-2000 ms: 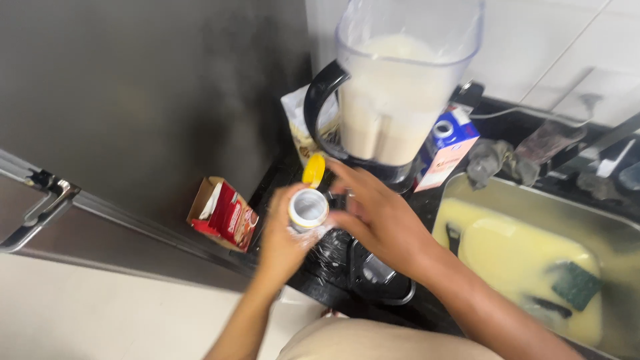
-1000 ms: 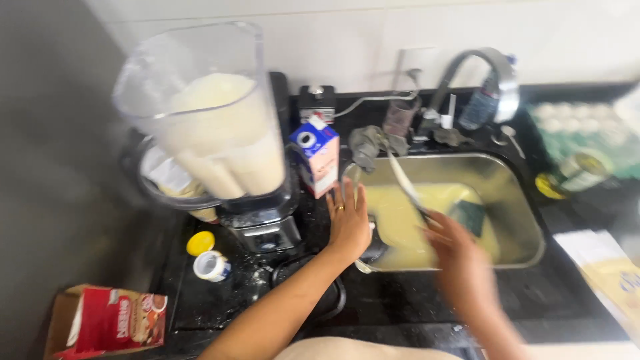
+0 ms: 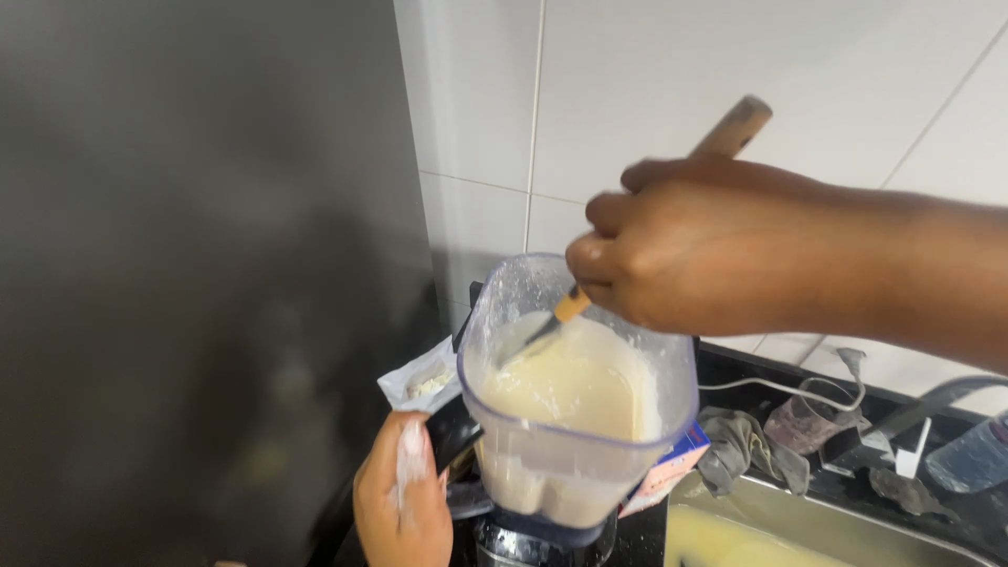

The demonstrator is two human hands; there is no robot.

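Observation:
My right hand (image 3: pixel 654 244) grips a wooden-handled utensil (image 3: pixel 736 126) whose dark metal part dips into a pale, creamy mixture (image 3: pixel 567 386). The mixture lies in a clear plastic blender jar (image 3: pixel 579 441), which stands on its dark base (image 3: pixel 543 547). Bits of white residue cling to the jar's inner walls. On the jar's left side, my left hand (image 3: pixel 405 488) is closed around the black handle (image 3: pixel 453 429), with white residue on a finger. The utensil's tip is sunk in the mixture and hidden.
An open white bag (image 3: pixel 425 382) stands behind my left hand. Right of the jar are a blue and pink carton (image 3: pixel 669 472), a grey cloth (image 3: pixel 732 449), a clear cup (image 3: pixel 807 417) and a steel sink (image 3: pixel 827 504) holding yellowish liquid. A dark panel (image 3: pixel 220 276) rises at the left.
My left hand has moved from beside the sink to the blender jar's handle. My right hand has gone from over the sink to above the jar, its utensil now in the mixture. The view has swung left.

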